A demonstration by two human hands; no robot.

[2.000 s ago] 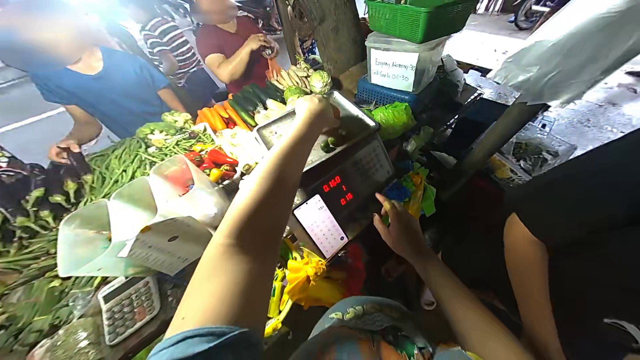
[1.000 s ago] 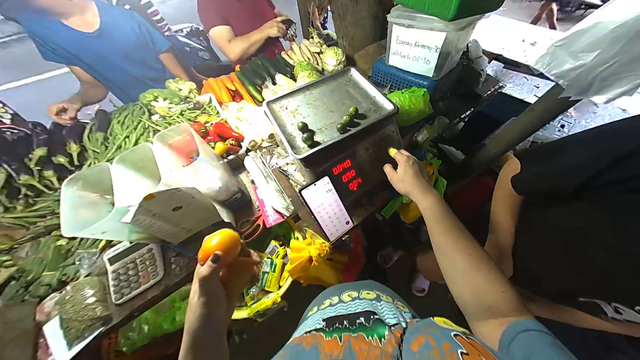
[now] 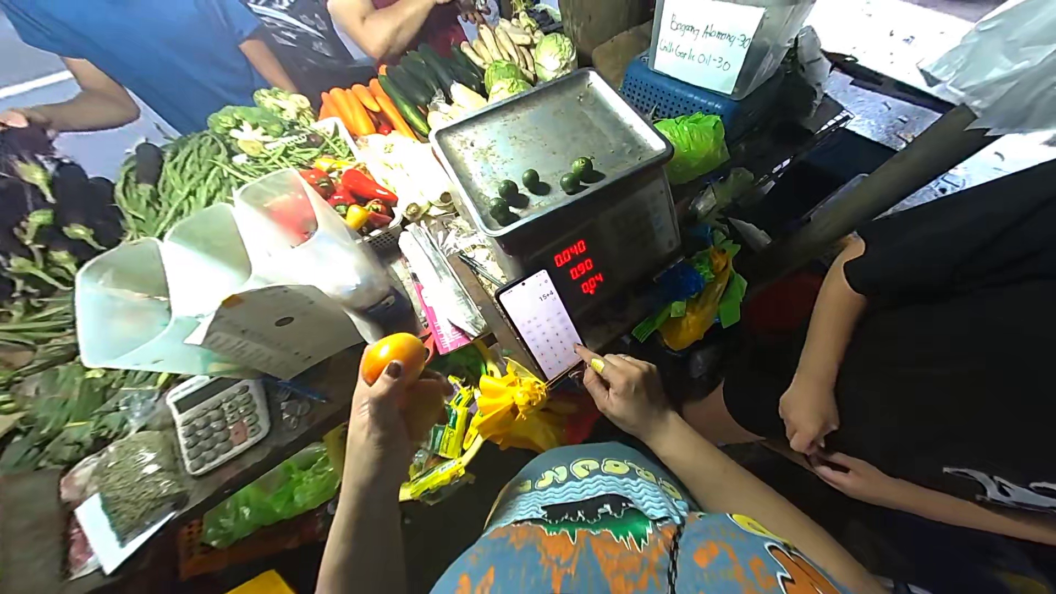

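Observation:
My left hand [image 3: 392,404] holds an orange tomato [image 3: 393,357] at the lower centre, its thumb on the fruit. My right hand [image 3: 629,389] holds nothing; its extended index finger touches the lower right edge of a phone [image 3: 540,323] that shows a calculator. The phone leans against the front of a digital scale [image 3: 610,239] with lit red figures. Several small green citrus fruits [image 3: 530,177] lie on the scale's metal tray [image 3: 549,107], toward its near side. A desk calculator [image 3: 218,422] lies on the wooden ledge left of my left hand.
Clear plastic bins [image 3: 124,305] stand at left. Green beans [image 3: 194,173], eggplants [image 3: 82,198], carrots [image 3: 355,109] and peppers [image 3: 367,186] lie behind. A blue crate [image 3: 660,92] with a labelled tub is behind right. A person in black [image 3: 949,330] is at right; others stand across the stall.
My right hand has moved from the scale's right side down to the phone. My left hand, over the scale tray two seconds ago, now holds the tomato near me.

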